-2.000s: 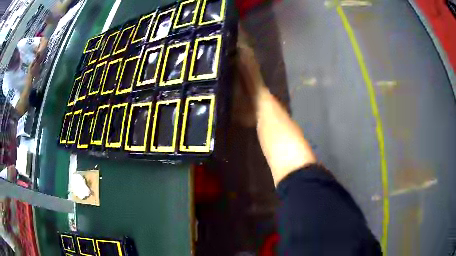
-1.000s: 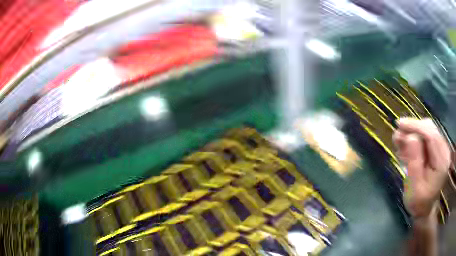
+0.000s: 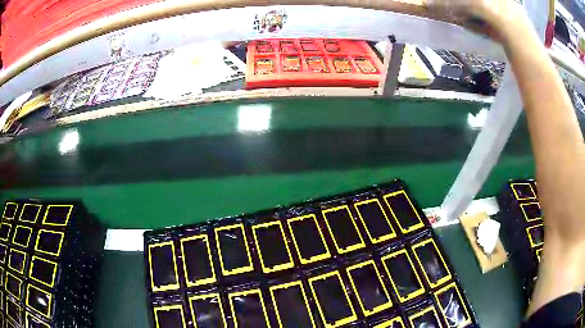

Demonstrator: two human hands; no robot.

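A black blister tray (image 3: 295, 208) lies in front of me on the green bench. Its rows of pockets hold dark, yellow-bordered flat panels (image 3: 272, 246); the tray's near part is cut off by the bottom edge. My right hand (image 3: 489, 14) is raised at the top edge, by the upper shelf rail. It is partly cut off, its fingers are unclear, and I cannot tell whether it holds anything. My left hand is out of view.
Stacked filled trays (image 3: 83, 256) stand at left, and another stack (image 3: 511, 200) at right behind my forearm. A white wad (image 3: 488, 236) lies on cardboard (image 3: 492, 261). A slanted post (image 3: 482, 157) rises beside it. A red tray (image 3: 314, 79) and papers lie on the back shelf.
The view has turned from the aisle side to face the bench and back shelf and is now sharper. The right hand has risen from beside the right stack to the upper shelf rail.
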